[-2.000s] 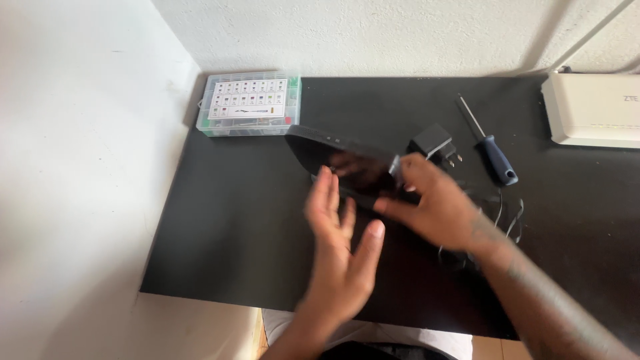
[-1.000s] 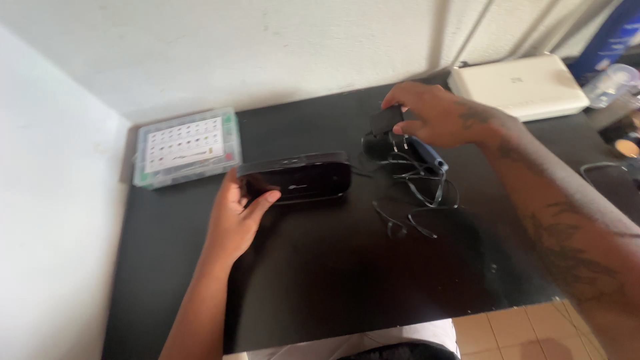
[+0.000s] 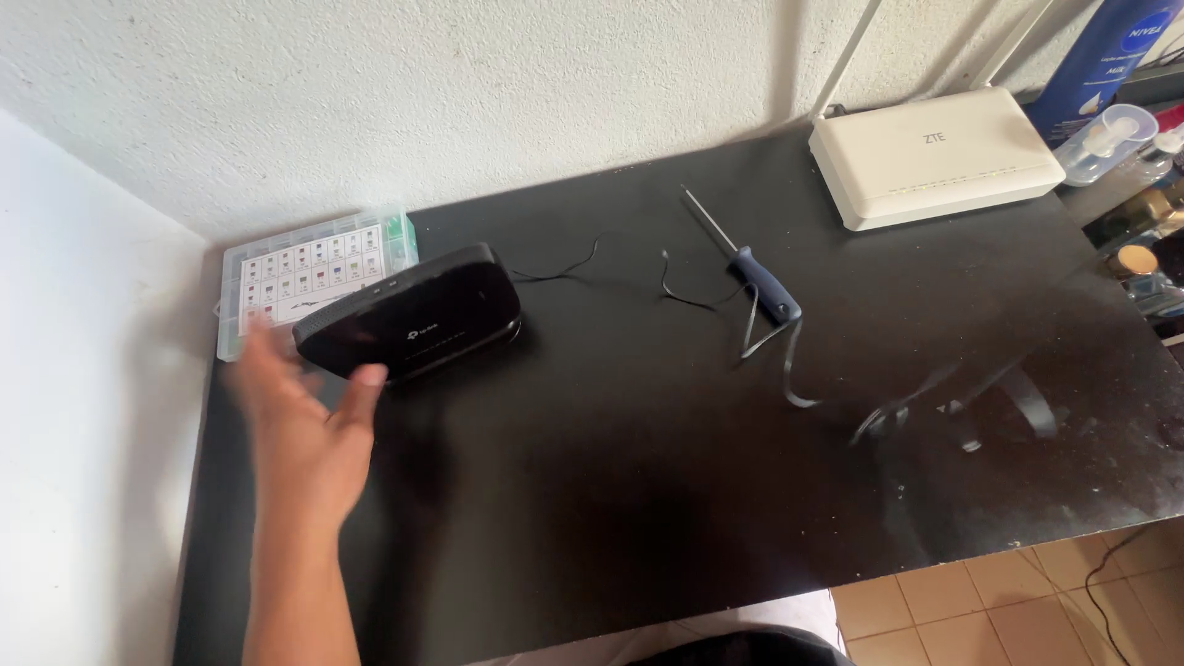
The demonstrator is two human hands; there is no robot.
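Observation:
A black TP-Link router (image 3: 421,319) stands tilted on the dark table at the left, its glossy face toward me. My left hand (image 3: 310,407), partly blurred, is at its lower left corner with fingers spread; the thumb is at the router's lower edge, and whether it touches cannot be told. Behind them lies a clear plastic compartment box (image 3: 231,296) with a printed chart on its lid. A screwdriver with a blue handle (image 3: 766,285) lies at the middle, a thin black cable (image 3: 752,333) beside and across its handle. My right hand is out of view.
A white ZTE router (image 3: 939,162) with raised antennas stands at the back right. Beyond it are a blue Nivea bottle (image 3: 1087,74), a clear pump bottle (image 3: 1101,148) and other small bottles. The wall borders the table (image 3: 601,490) behind; tiled floor shows at the lower right.
My right hand, on the black power adapter a second ago, has left the view, and the adapter is gone from beside the screwdriver. My left hand's fingers have spread from their hold on the black router.

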